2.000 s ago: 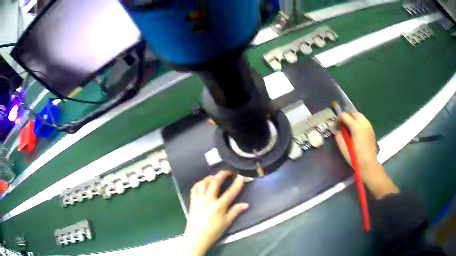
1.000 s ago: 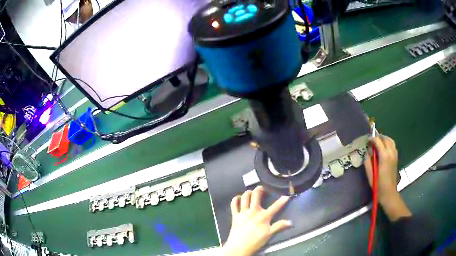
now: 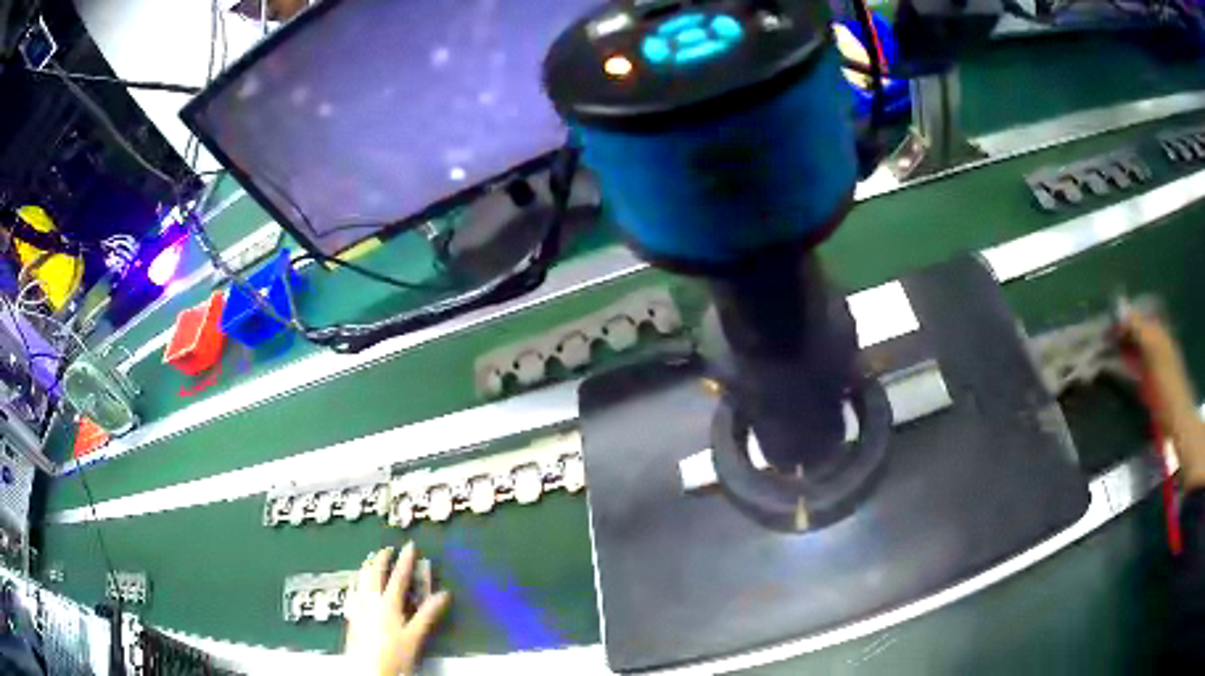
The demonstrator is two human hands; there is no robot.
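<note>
My left hand (image 3: 386, 618) is at the lower left, its fingers spread over the right end of a toothed carrier strip (image 3: 315, 597) on the green mat; whether they grip it is hidden. My right hand (image 3: 1160, 376), blurred and partly cut off by the right edge, holds the air pen with its red hose (image 3: 1168, 456) trailing down. Its fingertips are at another blurred carrier strip (image 3: 1077, 351), just right of the black pad (image 3: 846, 594). The video microscope (image 3: 720, 159) stands over the pad, its ring light (image 3: 801, 482) above a pale guide bar (image 3: 921, 396).
More carrier strips lie left of the pad (image 3: 489, 489), behind it (image 3: 579, 346) and at the far right (image 3: 1088, 180). A monitor (image 3: 397, 132) with a black cable (image 3: 436, 317) stands at the back left, beside blue (image 3: 258, 306) and red (image 3: 196, 336) bins.
The carrier strip has left the pad and is now to its right, with my right hand. My left hand has moved from below the ring light to the lower-left strip. The monitor picture has turned darker, with spots.
</note>
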